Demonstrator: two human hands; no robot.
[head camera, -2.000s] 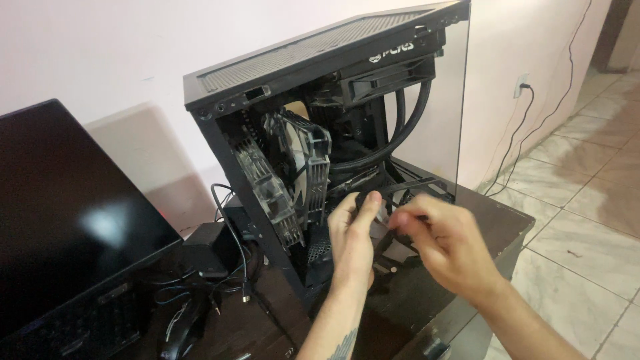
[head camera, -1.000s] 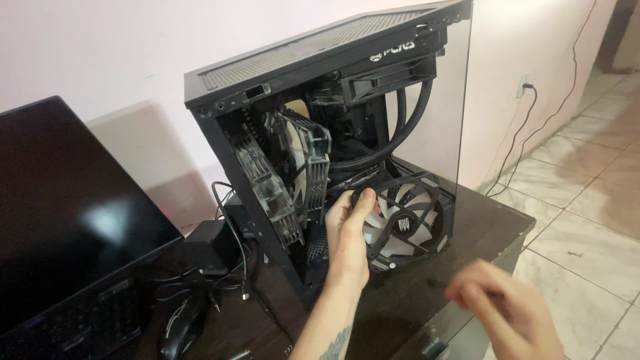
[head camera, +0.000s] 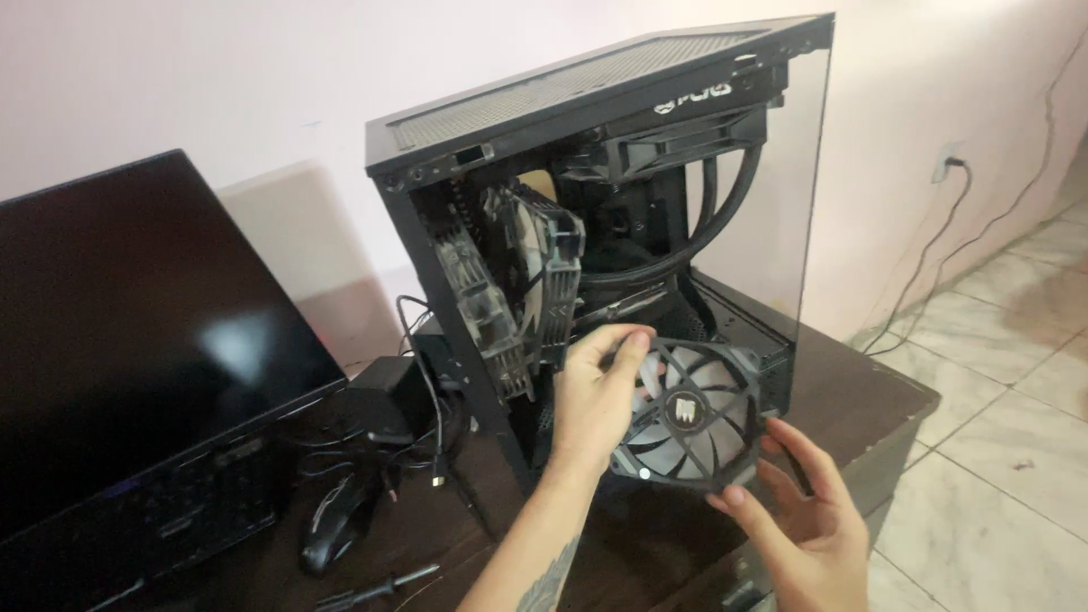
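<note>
A computer case fan (head camera: 687, 411) with pale blades and a black frame is held in front of a black computer case (head camera: 595, 93). My left hand (head camera: 599, 395) grips the fan's upper left corner, thumb on the near face. At the fan's lower right corner, my right hand (head camera: 799, 501) has thumb and fingers around the frame's edge. Inside the case, whose near side stands uncovered, are a radiator (head camera: 693, 140) under the top panel, black tubes (head camera: 731, 212) and a clear-and-black bracketed part (head camera: 557, 272). A glass panel (head camera: 765, 229) covers the right side.
A monitor (head camera: 153, 340) and keyboard (head camera: 195, 510) occupy the left. Nearby on the dark wooden desk (head camera: 875, 391) lie a mouse (head camera: 336, 518), a screwdriver (head camera: 382, 586), a black box (head camera: 387, 395) and tangled cables (head camera: 433, 408). The wall behind has a plugged-in outlet (head camera: 946, 161).
My right hand left the fan area for the lower right, then came back to the fan's lower right corner. The fan now appears tilted up, nearer to facing me. My left hand stays on it.
</note>
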